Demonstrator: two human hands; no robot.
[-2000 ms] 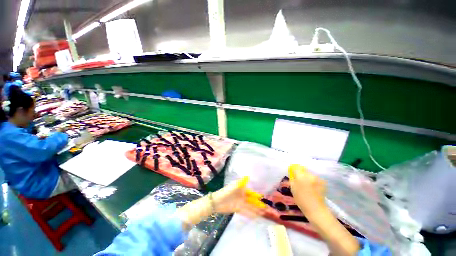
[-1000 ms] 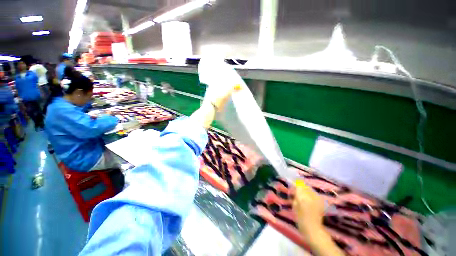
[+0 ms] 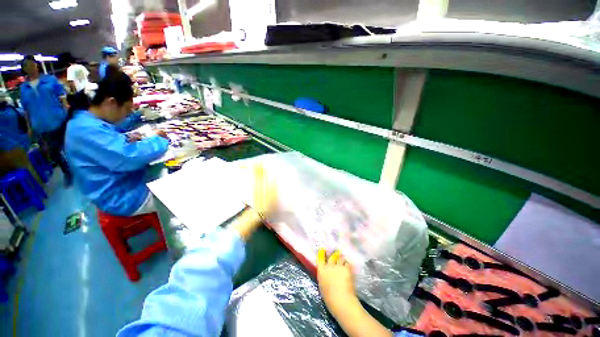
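A milky plastic cover sheet (image 3: 388,224) lies over a pink-red foam tray of watches in front of me; the watches show only faintly through it. The tray's red front edge (image 3: 296,253) shows below the sheet. My left hand (image 3: 263,191), blurred, is at the sheet's left end; its grip is hard to see. My right hand (image 3: 335,273), with yellow finger cots, lies on the sheet near the tray's front edge, fingers bent. A second foam tray (image 3: 454,296) with black-strapped watches (image 3: 470,263) lies uncovered at the lower right.
A glossy clear bag with a white sheet (image 3: 276,303) lies on the bench before the tray. A white sheet (image 3: 200,191) lies to the left. A person in a blue smock (image 3: 108,158) sits on a red stool (image 3: 135,240). A pale sheet (image 3: 559,243) leans on the green partition.
The plastic sheet has moved from the right tray and from being held up to lying over the left tray. Both hands have come down to it, and the view has turned left.
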